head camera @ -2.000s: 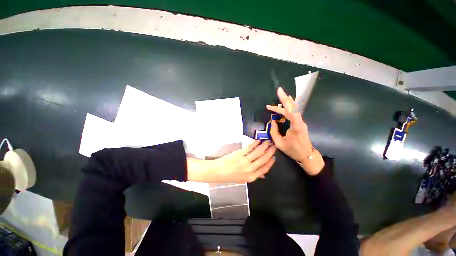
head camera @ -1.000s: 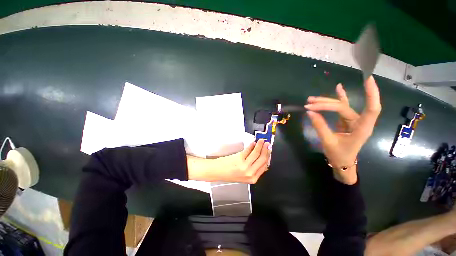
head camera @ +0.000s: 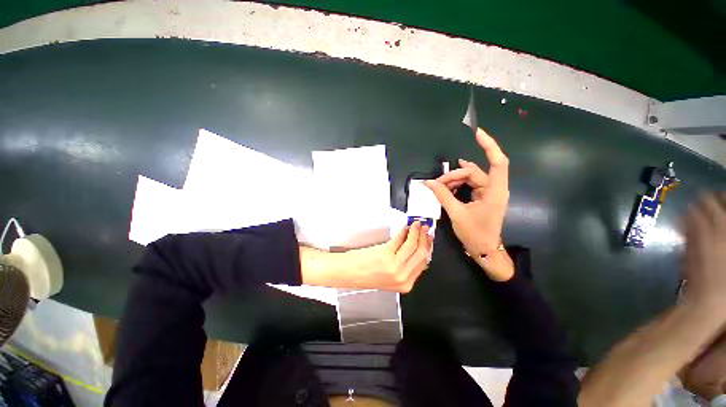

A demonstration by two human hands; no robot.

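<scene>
The narrow circuit board lies on the dark green bench, with only a blue strip clearly showing. My left hand holds its lower end with the fingertips. A white square piece lies over the upper part of the board. My right hand has its thumb and a finger on the square's upper right corner. A thin grey pointed piece sticks up from a raised finger of my right hand; whether it is film or a tool is unclear. The gold-orange flex is hidden.
White sheets lie in an overlapping pile at the left, partly under my left forearm. A strip with grey squares lies near my body. Another board lies at the right, near another person's arm. A cream fan stands far left.
My right hand has come back from the right to the board. A white square now covers the board's upper part. The other person's hand has moved up at the right. My left hand stays put.
</scene>
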